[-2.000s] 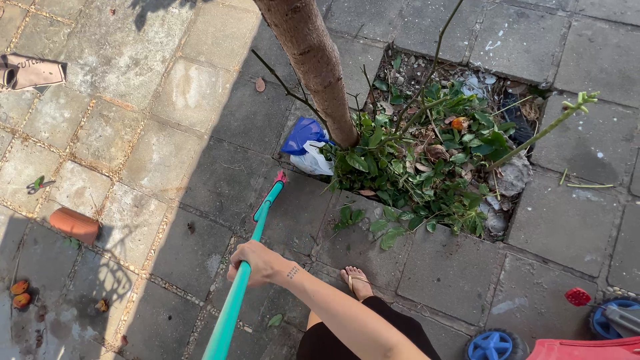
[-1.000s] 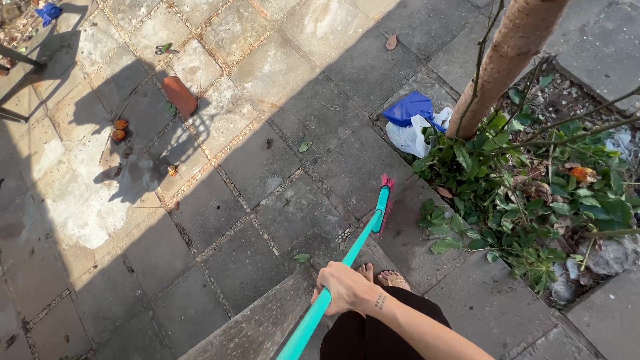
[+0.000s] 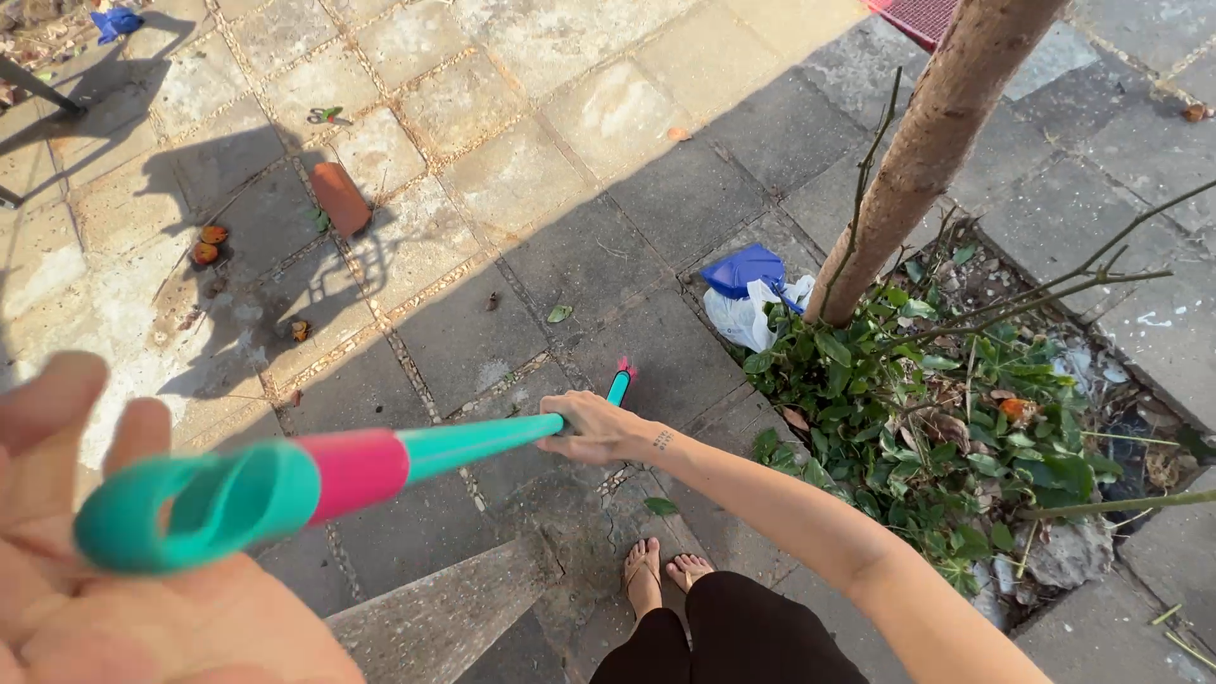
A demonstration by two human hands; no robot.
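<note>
My right hand (image 3: 600,427) is closed around the teal shaft of a long-handled tool (image 3: 475,446), likely a pick-up grabber or broom; its pink far end (image 3: 624,366) is low over the shaded paving. Near the camera, at the lower left, my left hand (image 3: 142,589) is spread palm up behind the handle's looped teal end and pink band; whether it touches them I cannot tell. A blue plastic dustpan or scoop (image 3: 746,270) lies beside a white plastic bag (image 3: 741,318) at the foot of the tree trunk (image 3: 936,142).
Leafy cuttings (image 3: 874,399) and bare branches fill the square planting bed at right. A terracotta piece (image 3: 340,199) and orange fruits (image 3: 205,253) lie on the paving at left. A low concrete ledge (image 3: 446,608) runs by my feet. A red mat or grate (image 3: 921,17) shows at the top.
My left hand has come into view at the lower left, near the handle's end. My right hand keeps its hold on the shaft. The view has swung left since the first frame.
</note>
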